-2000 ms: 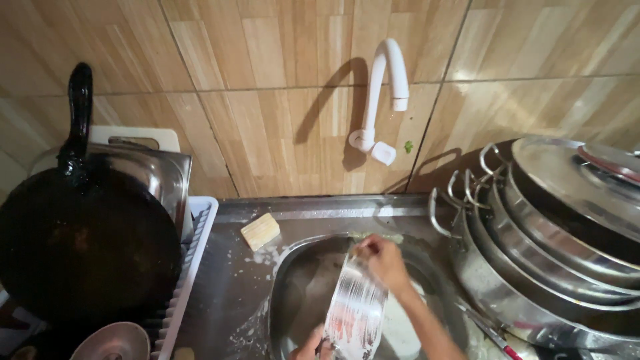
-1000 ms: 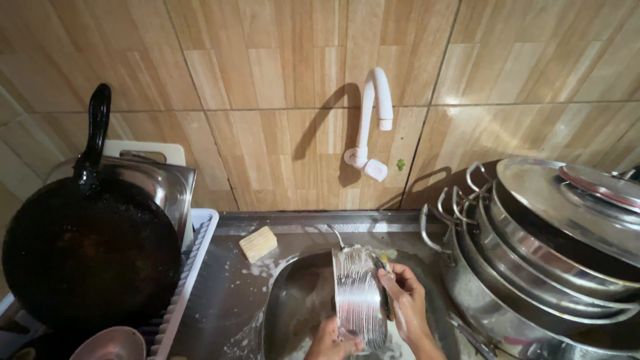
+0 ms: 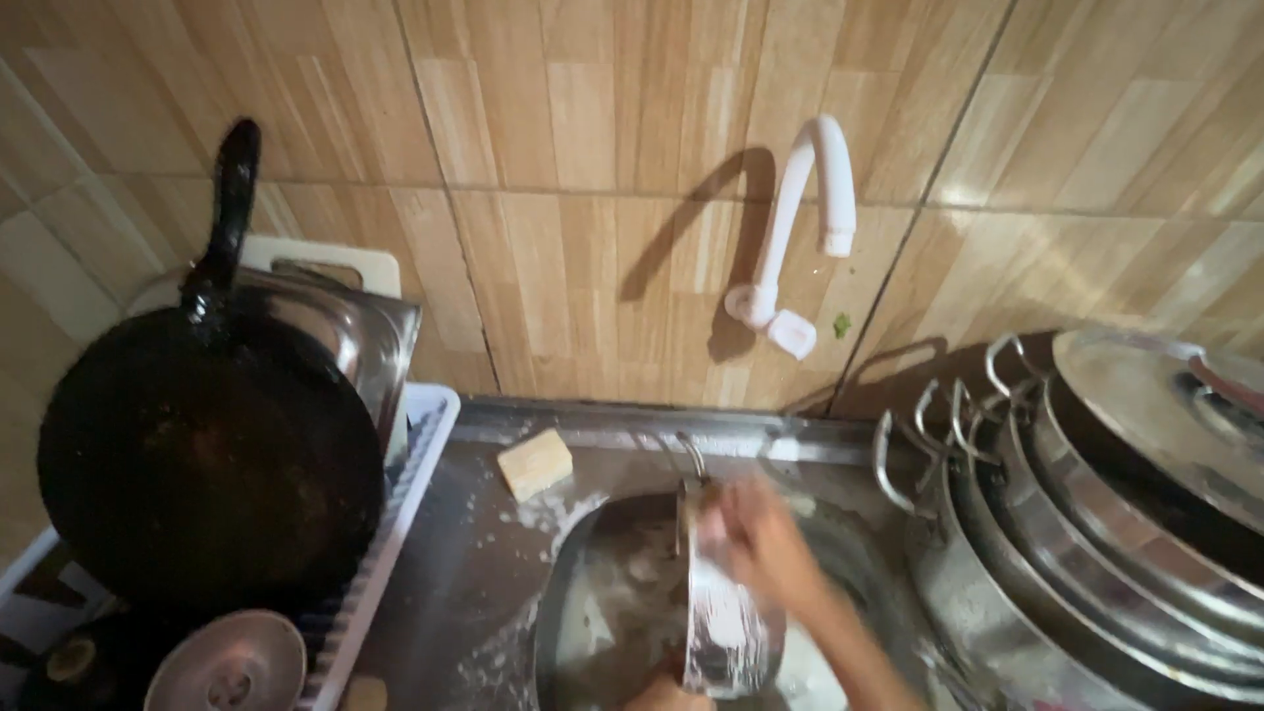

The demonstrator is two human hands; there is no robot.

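A metal pot (image 3: 726,632) with soap suds streaked on its side is tilted over the steel sink basin (image 3: 546,612). My left hand (image 3: 664,694), low at the frame's edge, grips the pot's lower rim. My right hand (image 3: 746,533), blurred, is against the pot's upper part; its fingers are bent, and whatever lies under them cannot be made out. A yellowish block of soap (image 3: 535,464) rests on the steel counter, left of and behind the basin. Above the basin, a white faucet (image 3: 837,188) comes out of the tiled wall.
On the left, a white dish rack (image 3: 430,415) holds a black frying pan (image 3: 212,464), a steel tray (image 3: 380,326), a white cutting board (image 3: 380,267) and a pinkish lid (image 3: 232,667). Nested metal pots (image 3: 997,612) with a lid (image 3: 1136,395) on top stand right of the basin.
My right hand has moved from the pot's right side to its upper end since a second ago. My left hand stays at the pot's lower end.
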